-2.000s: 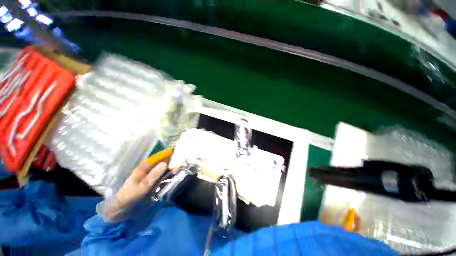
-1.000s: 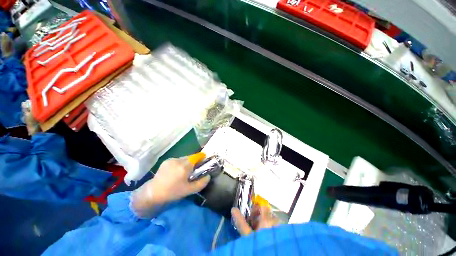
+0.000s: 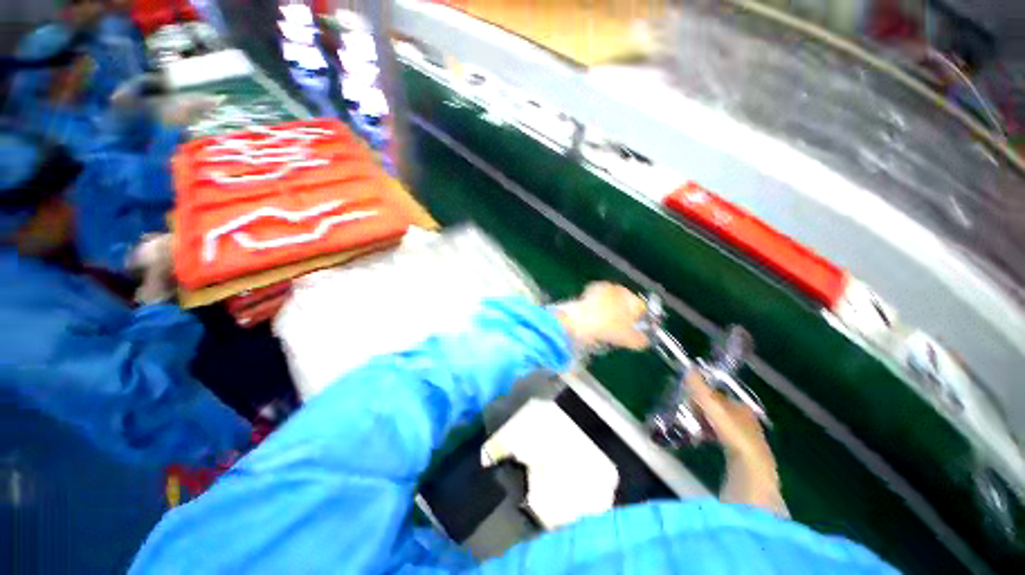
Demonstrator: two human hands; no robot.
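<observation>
The branched product (image 3: 706, 376) with glossy silver arms is held over the green conveyor belt, beyond the work frame. My left hand (image 3: 610, 316) grips one of its arms at its left end. My right hand (image 3: 725, 418) holds it near its middle from the near side; the fingertips are blurred. The white block (image 3: 553, 463) lies bare on the black centre of the white-bordered work frame (image 3: 624, 413), partly hidden by my blue sleeve.
A red-orange tray (image 3: 281, 202) with bent white strips lies on cardboard at the left. The bubble-packed stack (image 3: 382, 298) is beside it. People in blue smocks are at the far left. A shelf with a narrow red tray (image 3: 759, 242) runs beyond the green belt (image 3: 596, 236).
The product has been lifted off the white block and moved forward over the belt in both hands. The view has swung left, and the black screwdriver is out of view.
</observation>
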